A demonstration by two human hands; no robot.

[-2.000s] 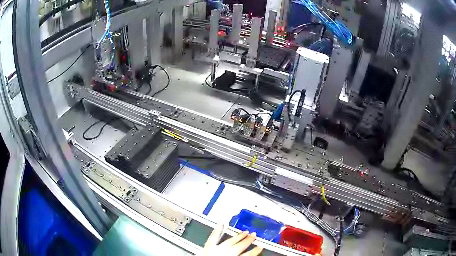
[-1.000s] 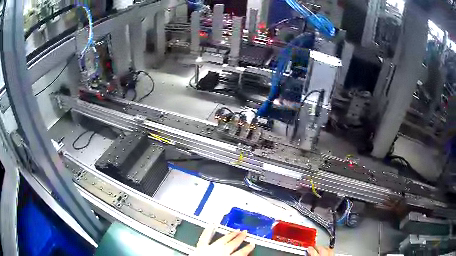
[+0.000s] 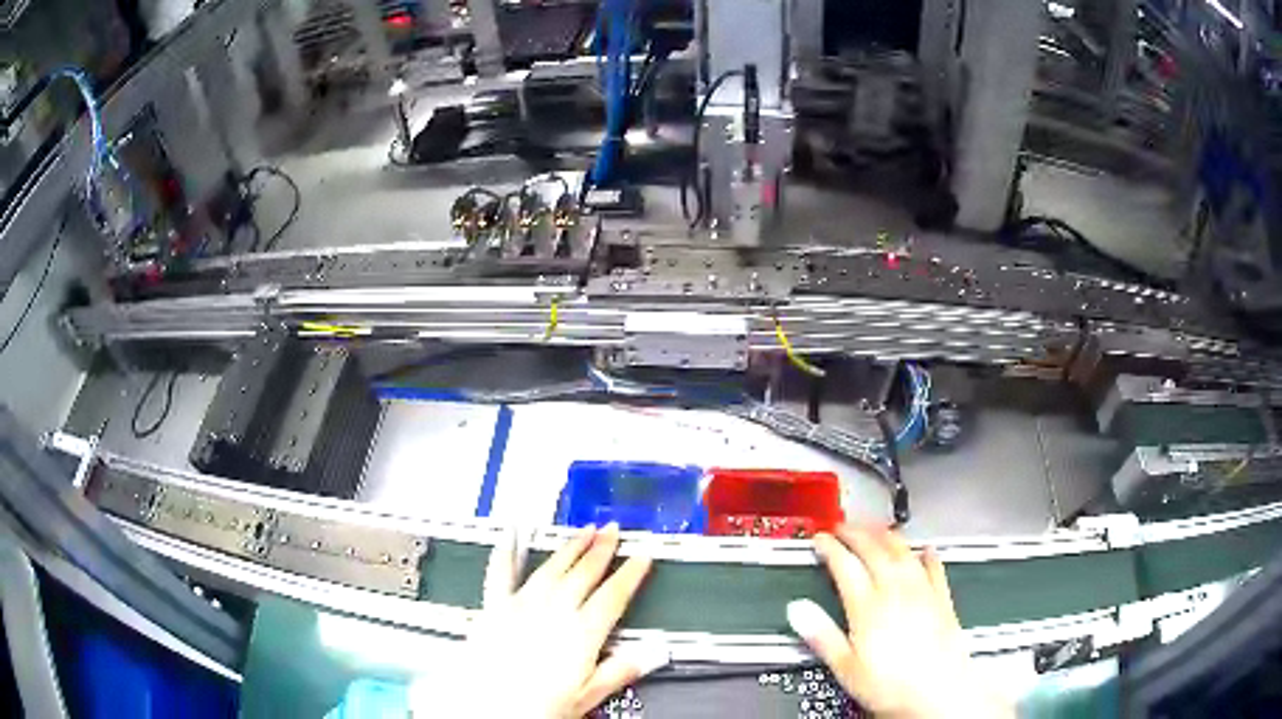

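Note:
My left hand (image 3: pixel 555 625) lies over the green conveyor belt (image 3: pixel 724 593), fingers spread, fingertips at the far rail. My right hand (image 3: pixel 893 618) rests over the same belt further right, fingers apart, fingertips at the far rail below the red bin. I see nothing held in either hand. Between the hands, at the near edge, a dark parts tray (image 3: pixel 710 694) shows small shiny metal parts at both sides; its lower part is cut off. The blue bin (image 3: pixel 633 496) and red bin (image 3: pixel 773 500) stand side by side beyond the belt; the red one holds small parts.
A flat metal fixture plate (image 3: pixel 253 530) lies on the belt's left end. Stacked black fixtures (image 3: pixel 288 414) stand behind it. A long linear rail (image 3: pixel 464 318) crosses beyond the bins, with cables below it. A green tabletop (image 3: pixel 302 649) and machine frame are at near left.
The view has turned right and down. My right hand, absent first and then only fingertips at the bottom edge, now shows over the belt. The dark tray has come into view.

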